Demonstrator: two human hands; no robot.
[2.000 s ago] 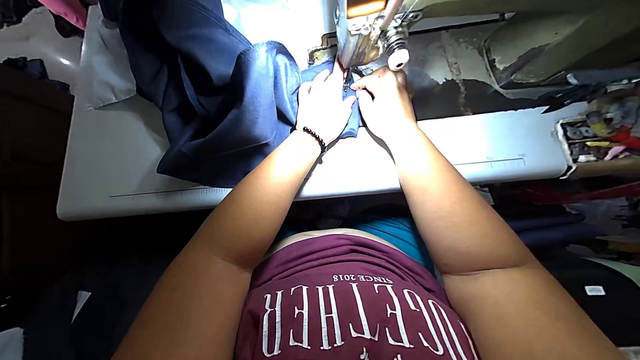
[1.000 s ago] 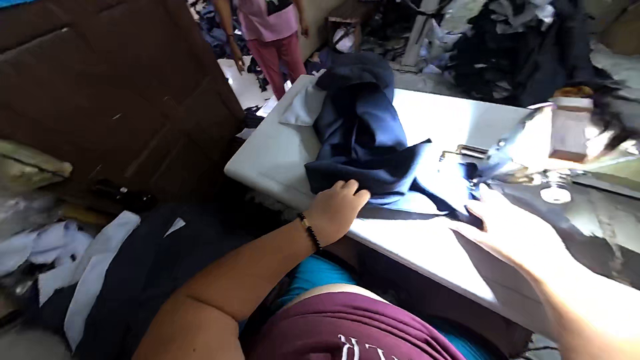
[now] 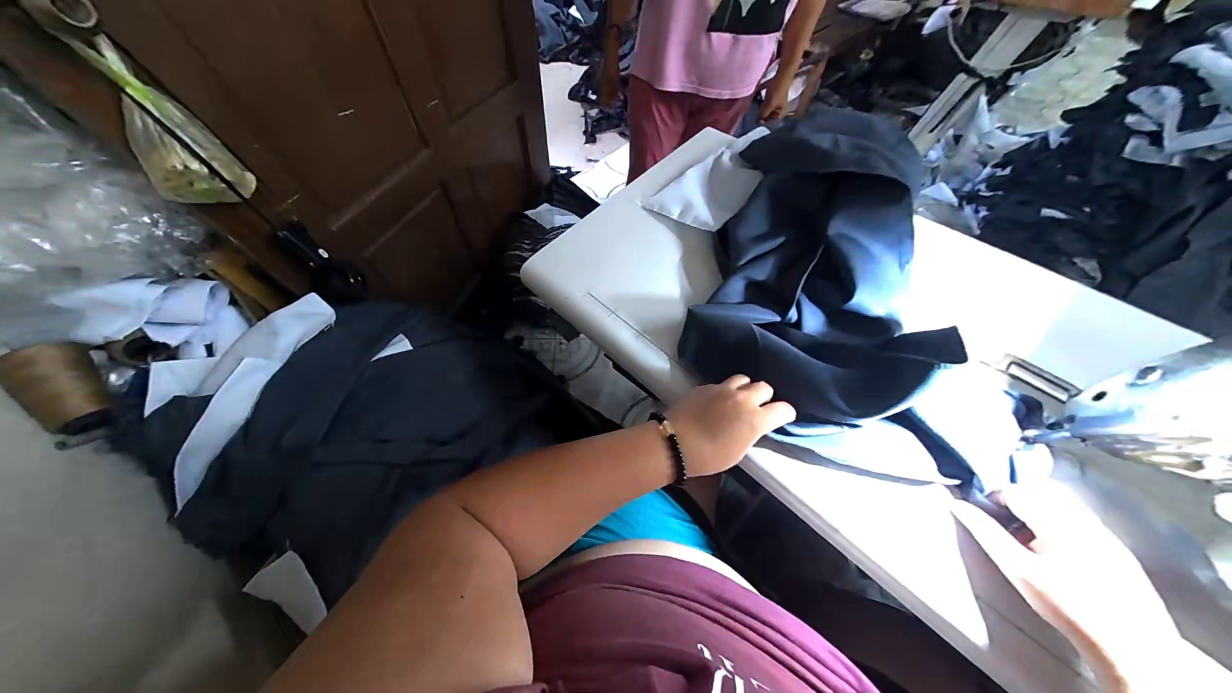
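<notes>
Dark navy fabric (image 3: 818,260) lies bunched on the white sewing machine table (image 3: 616,279), with a pale fabric piece (image 3: 707,188) beside its far end. At the table's front edge, my left hand (image 3: 727,423) rests by the lower edge of the navy fabric; whether its fingers grip the cloth is unclear. My right hand (image 3: 1049,539), washed out by bright light, is at the cloth's right end near the sewing machine (image 3: 1155,414). Its fingertips are partly hidden, and its hold cannot be told. A dark beaded bracelet (image 3: 672,448) circles my left wrist.
Dark and white fabric pieces (image 3: 385,414) are heaped at the left, near a brown thread cone (image 3: 58,387). A brown wooden door (image 3: 385,115) stands behind them. Beyond the table are a person in a pink shirt (image 3: 707,58) and piles of scraps (image 3: 1088,183).
The view has swung far to the left. My left hand has moved away from the machine's needle area to the table's front edge, while my right hand remains near the machine.
</notes>
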